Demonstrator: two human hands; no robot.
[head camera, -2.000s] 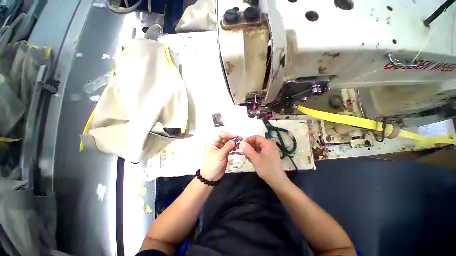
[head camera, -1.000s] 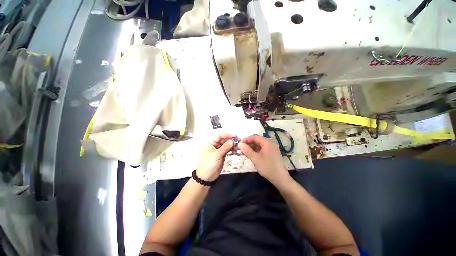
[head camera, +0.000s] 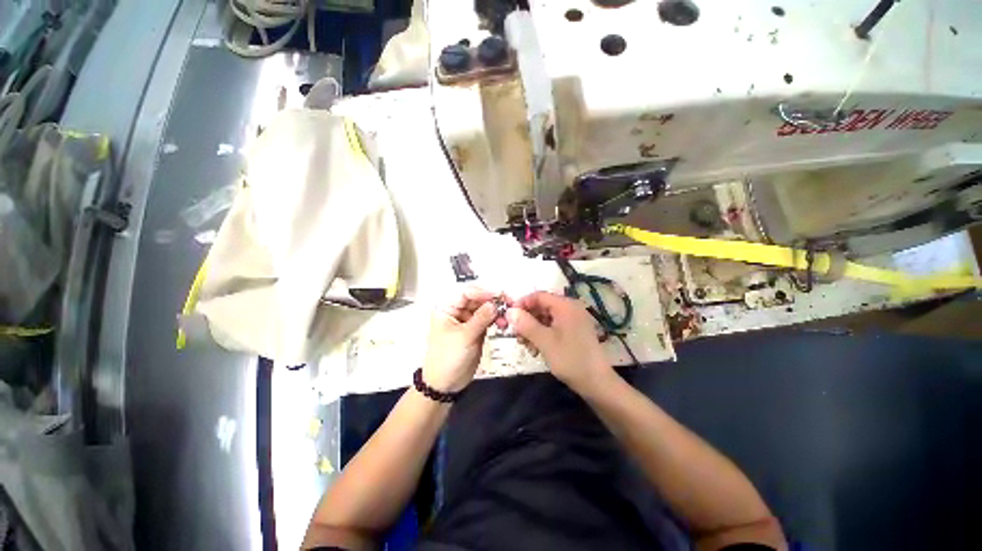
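My left hand and my right hand meet over the front of the white table. Their fingertips pinch a small silver metal part, maybe a bobbin or bobbin case; the fingers hide most of it. A small dark metal part lies alone on the table just beyond my left hand. Thread snips with dark green loop handles lie right of my right hand. The needle area of the sewing machine is beyond my hands. Yellow binding tape runs from the right to the needle area.
A cream tote bag with yellow edges lies at the left of the table. The machine head fills the upper right. A shiny metal worktop and grey-beige bags are at the left. Looped straps lie at top left.
The view has shifted, so the machine sits further left in the picture. My hands stay together on the small part, with the fingers slightly shifted around it.
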